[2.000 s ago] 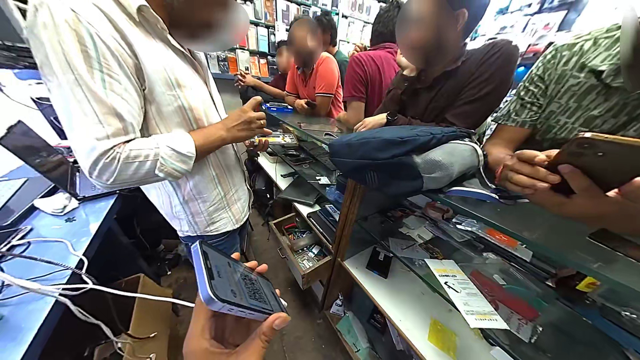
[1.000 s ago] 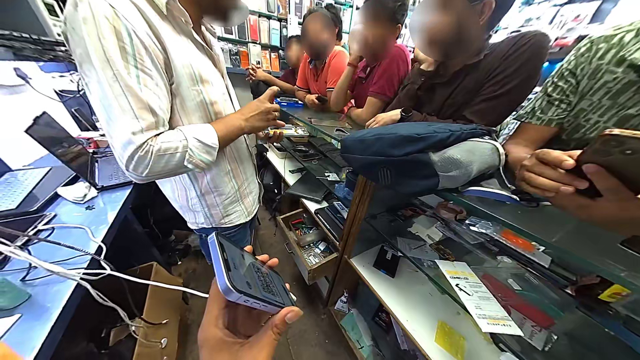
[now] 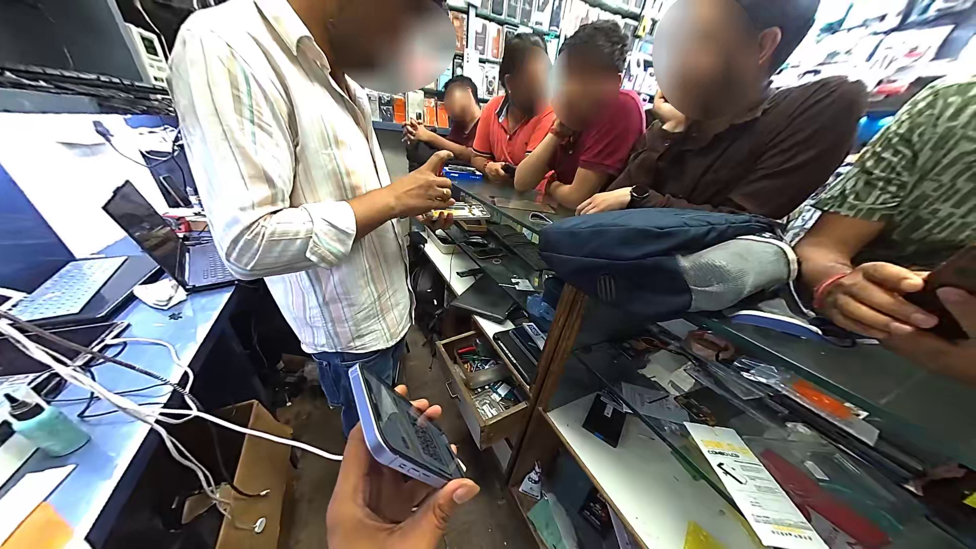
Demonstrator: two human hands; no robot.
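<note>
My left hand (image 3: 381, 496) comes up from the bottom centre and is shut on a smartphone (image 3: 404, 431) with a pale purple edge. The phone is tilted with its screen facing up and right; a dark patterned image shows there. My thumb lies along the near end, and fingertips show past the far right edge. A white cable (image 3: 259, 435) runs from the left and ends from sight at the hand; whether it plugs into the phone, I cannot tell. My right hand is out of view.
Left, a blue workbench (image 3: 194, 328) holds an open laptop (image 3: 156, 229) and cables, with a cardboard box (image 3: 259, 457) below. A person in a striped shirt (image 3: 305, 191) stands ahead beside an open drawer (image 3: 484, 389). Several people lean on a glass counter bearing a blue bag (image 3: 618, 252).
The striped-shirt person's fingers have risen from a lower pose. A person in a maroon shirt now leans head on hand. My left hand keeps hold of the phone. The view has shifted slightly left.
</note>
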